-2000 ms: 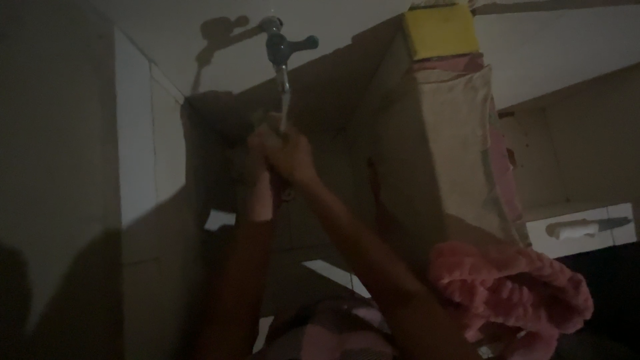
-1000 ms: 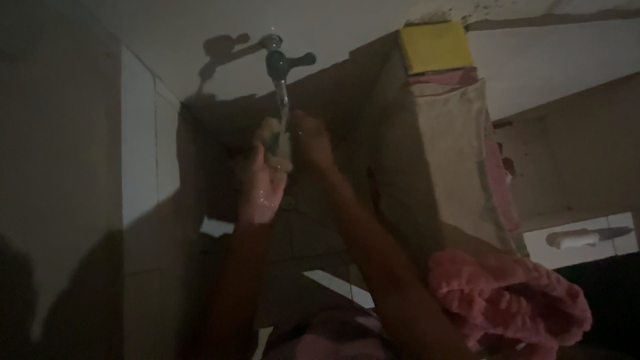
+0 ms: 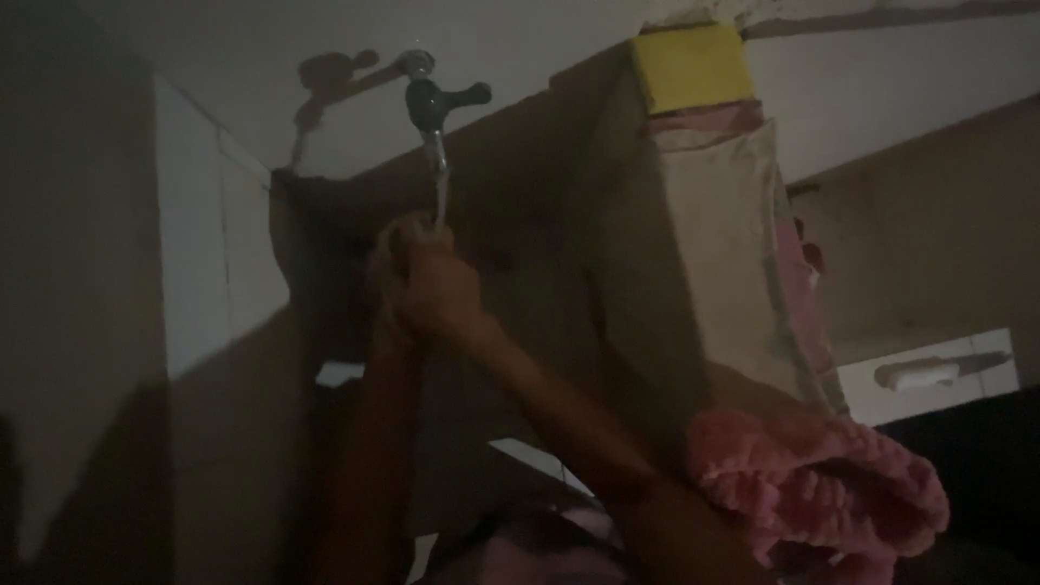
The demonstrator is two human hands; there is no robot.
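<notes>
Water (image 3: 442, 195) runs from a wall-mounted tap (image 3: 431, 106) with a dark body and a side lever. Directly under the stream, my right hand (image 3: 443, 284) presses against my left hand (image 3: 394, 280), overlapping much of it. The fingers of both hands are dim and blurred, so whether anything small lies between them cannot be told. No held object shows.
A beige cloth (image 3: 723, 260) drapes over a ledge right of the basin area, with a yellow block (image 3: 695, 69) at its far end. A pink fluffy cloth (image 3: 821, 479) lies at the near end. A pale wall (image 3: 195, 244) stands at the left.
One second ago my hands were apart under the tap, the left palm showing; now they are together again, as they were two seconds ago. The water runs throughout.
</notes>
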